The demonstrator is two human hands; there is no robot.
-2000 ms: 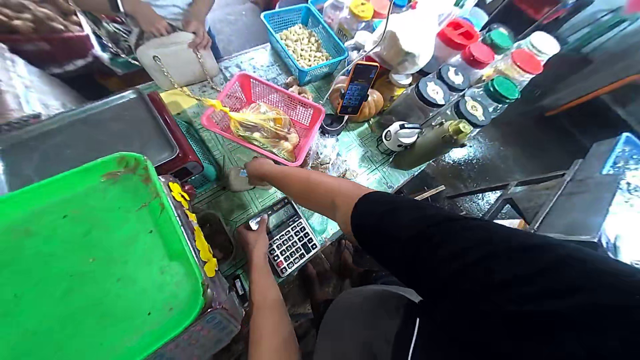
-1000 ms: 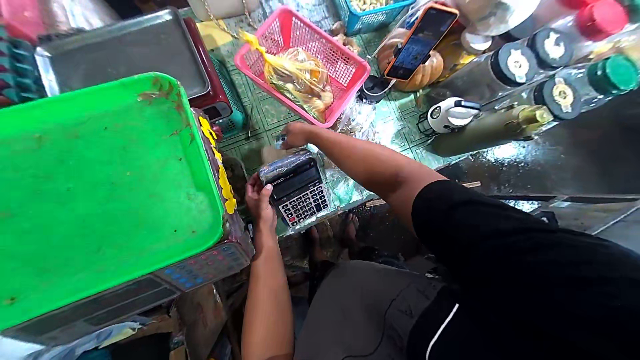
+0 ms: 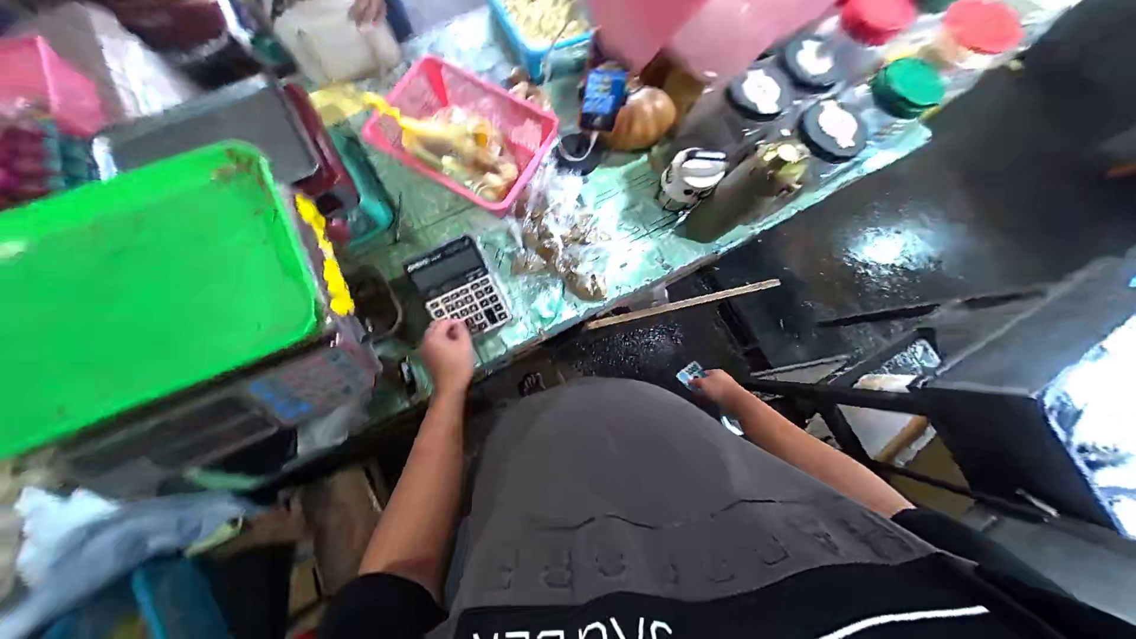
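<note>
My left hand [image 3: 448,351] rests at the lower edge of a desk calculator [image 3: 457,284] on the green table [image 3: 657,253], its fingers curled; whether it grips the calculator cannot be told. My right hand [image 3: 721,389] is beyond the table edge, beside my lap, holding a small light-blue item [image 3: 690,374], perhaps paper. Behind the calculator, a pink plastic basket [image 3: 524,133] holds a knotted clear bag of food [image 3: 466,146]. Small plastic bags with brown contents [image 3: 559,240] lie to the calculator's right.
A scale with a green tray [image 3: 160,284] stands left. Lidded jars [image 3: 832,129], a white-topped object [image 3: 694,173] and a phone [image 3: 603,96] stand at the back right. A wooden stick [image 3: 683,303] lies near the table edge. Part of another person's hand [image 3: 366,11] shows at the top.
My right hand has moved from over the table, near the basket, to the right beside my lap. My left hand has shifted from the calculator's side to its lower edge. The view has shifted.
</note>
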